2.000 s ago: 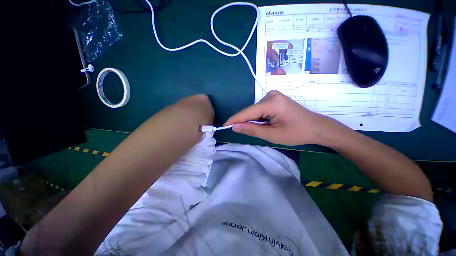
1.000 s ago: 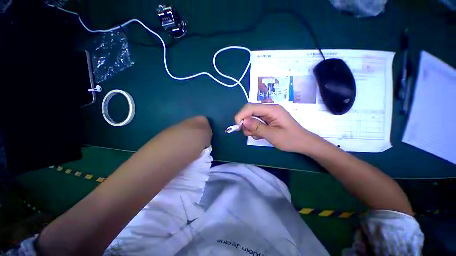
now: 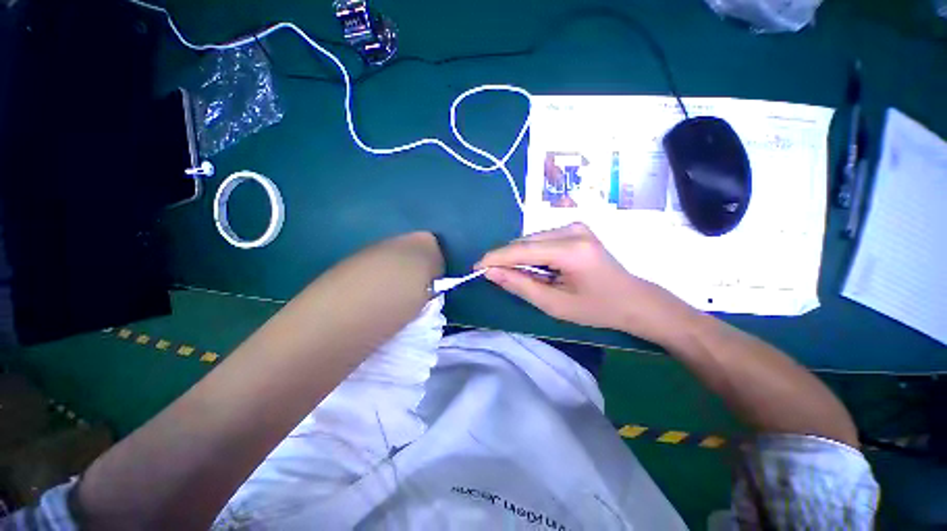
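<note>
My right hand (image 3: pixel 566 272) is bare and pinches the white cable just behind its plug (image 3: pixel 450 281). The plug points left and lies close to the end of my bare left forearm (image 3: pixel 301 337), beside white ruffled cloth. Whether it touches them I cannot tell. My left hand cannot be made out. The white cable (image 3: pixel 400 150) runs across the green bench from the upper left, makes a loop and passes over the sheet's left edge towards my right hand.
A black mouse (image 3: pixel 710 174) lies on the instruction sheet (image 3: pixel 763 264). Pens (image 3: pixel 851 156) and a lined sheet (image 3: pixel 914 228) lie right. An off-white ring (image 3: pixel 274 215), clear bag (image 3: pixel 234 99), dark flat device (image 3: pixel 181 150) and metal-and-black part (image 3: pixel 363 31) lie left and back.
The plug was near my left forearm, came away to the right with my right hand, and is now back close to the forearm. The view has also shifted.
</note>
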